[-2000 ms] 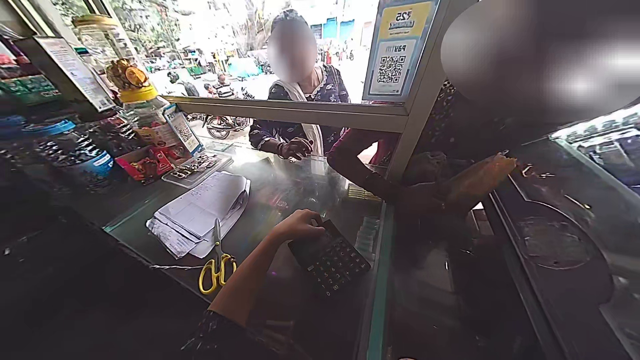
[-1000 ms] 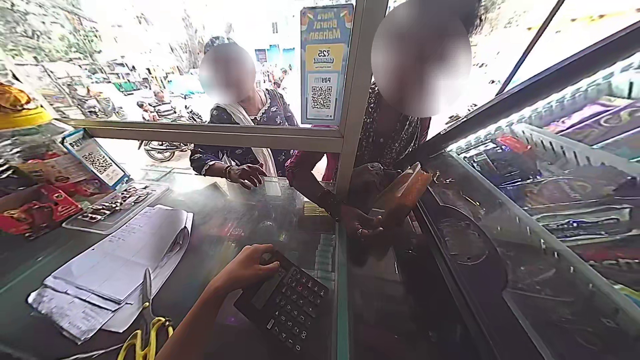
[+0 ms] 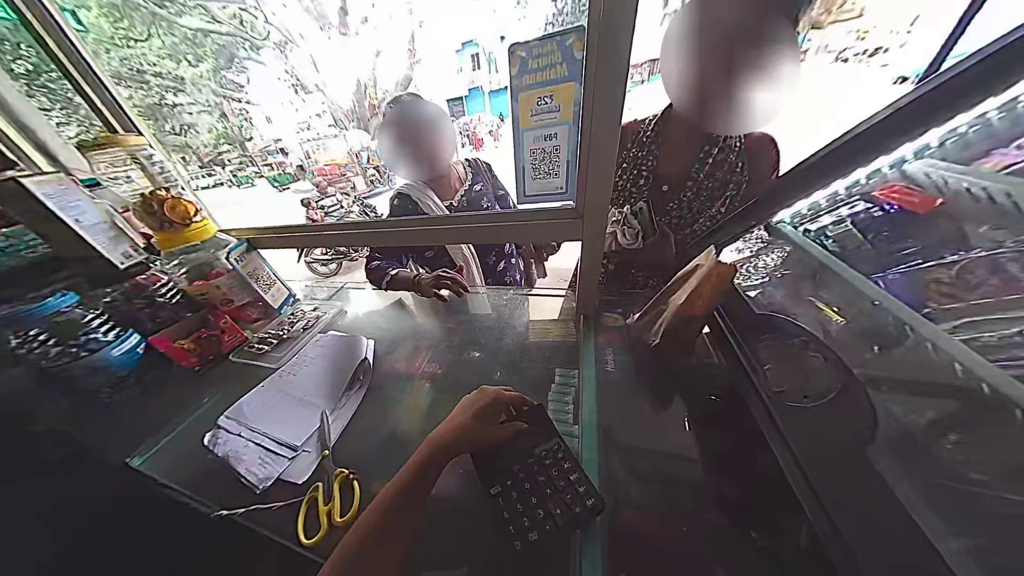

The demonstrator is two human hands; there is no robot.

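Note:
My left hand (image 3: 488,420) reaches in from the lower middle and grips the top edge of a black desk calculator (image 3: 540,488), fingers over the edge. The calculator lies tilted on the glass counter, keys up. Left of my forearm are scissors with yellow handles (image 3: 330,504), their blades resting against a stack of folded papers (image 3: 296,400). A white cord (image 3: 260,507) runs beside the handles. My right hand is not in view.
Beyond the glass partition frame (image 3: 416,234) stand two people; one person's hand (image 3: 442,282) rests at the counter's far edge. A brown paper packet (image 3: 684,296) is at right. Jars (image 3: 188,248), a red packet box (image 3: 196,340) and a clear tray (image 3: 320,316) stand left.
The view has shifted. My left hand stays on the calculator. The person at right held the brown packet a second ago; their hold on it is now unclear.

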